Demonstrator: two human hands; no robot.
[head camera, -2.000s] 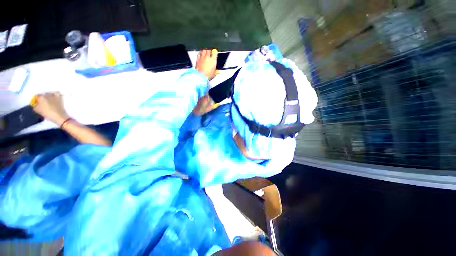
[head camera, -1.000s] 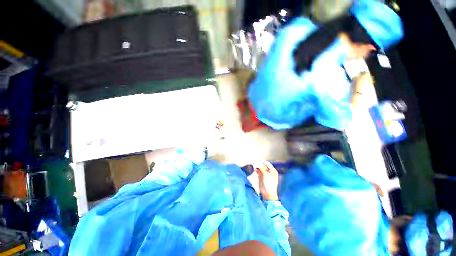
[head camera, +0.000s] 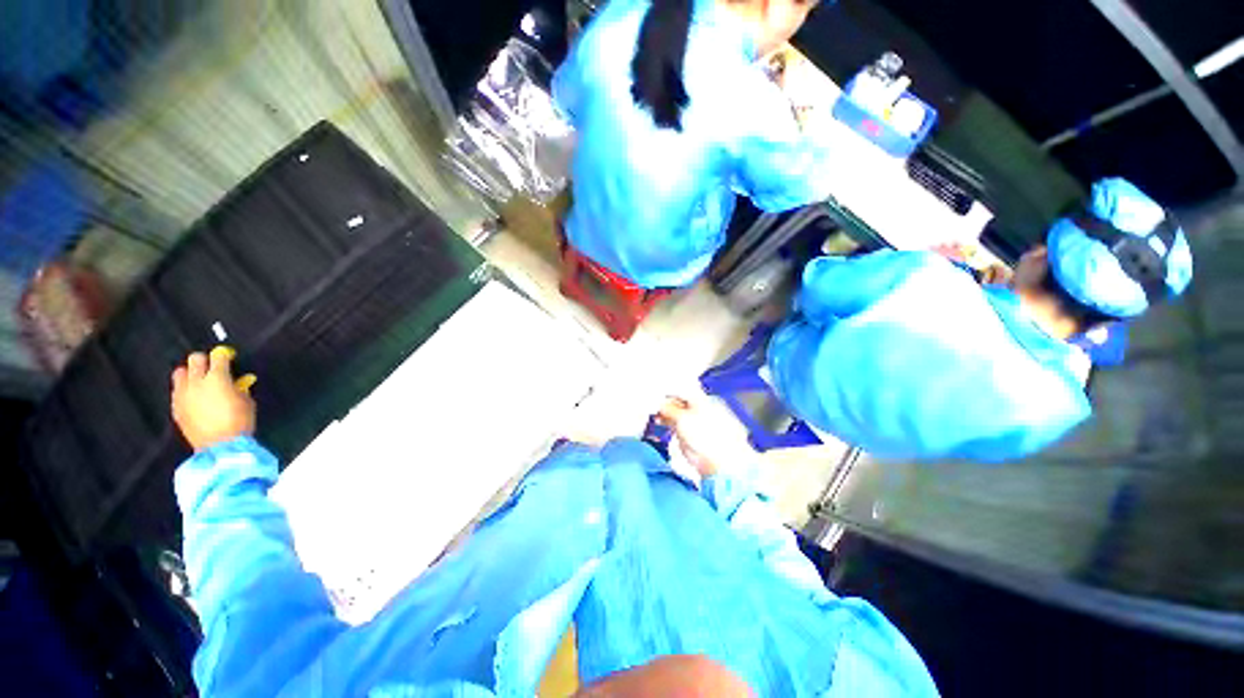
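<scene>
My left hand (head camera: 212, 398) reaches over the black trays (head camera: 321, 259) at the left, with yellow-orange cots on its thumb and a finger. Its thumb and fingers are apart, at a tray's surface, and I see nothing held. My right hand (head camera: 686, 434) is low by my lap, small and blurred. A small dark thing is beside its fingers; whether it is held I cannot tell. The white board (head camera: 409, 450) lies between my body and the trays.
One person in blue (head camera: 655, 150) sits on a red stool (head camera: 614, 300) ahead. Another in blue (head camera: 941, 355) is at the right, by a blue stool (head camera: 764, 389). Their white bench (head camera: 873, 191) holds a blue bin (head camera: 887, 116).
My view has turned, so the trays and board now slant at the left. My left hand has come into view over the trays. My right hand stays low by my lap.
</scene>
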